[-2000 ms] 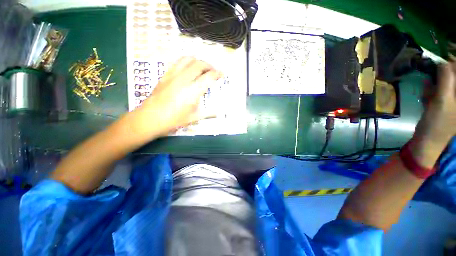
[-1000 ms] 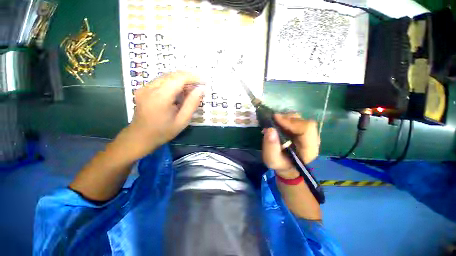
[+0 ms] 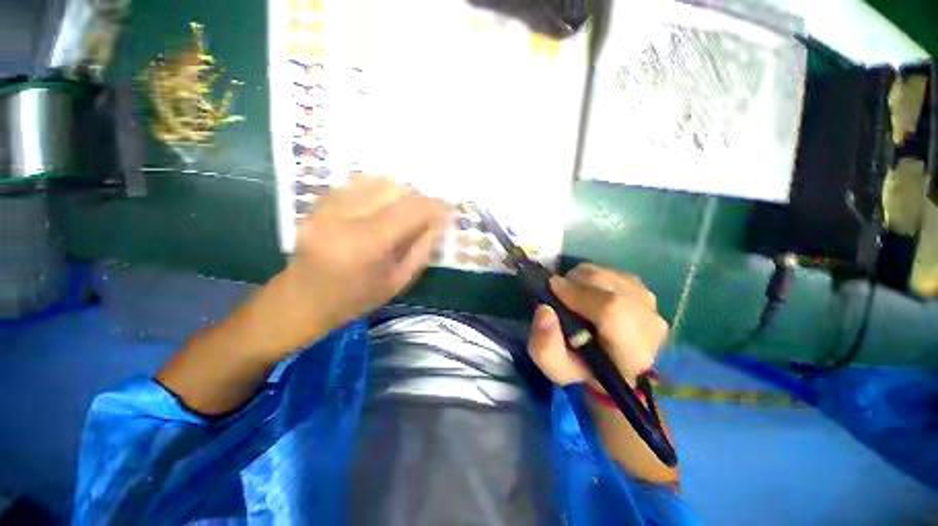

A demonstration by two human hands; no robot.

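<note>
The white component sheet [image 3: 411, 113] lies on the green mat, with rows of dark pieces down its left side and tan spots at its lower edge. My right hand [image 3: 607, 318] is closed around the black soldering iron [image 3: 561, 303]. The iron's tip points up and left over the lower right part of the sheet. My left hand [image 3: 370, 247] is over the lower middle of the sheet, blurred, with its fingertips left of the iron's tip. Whether it pinches a small part cannot be told.
A white tray of grey specks [image 3: 684, 103] stands right of the sheet, with the black soldering station [image 3: 828, 164] beyond. Left are gold-coloured pins [image 3: 187, 98], a solder spool [image 3: 39, 128] and a clear bag [image 3: 93, 31]. The black fan [image 3: 535, 12] is cut off at the top.
My right hand has come from the far right, beside the station, to the sheet and now holds the iron. My left hand has shifted lower on the sheet. The view has shifted and blurred.
</note>
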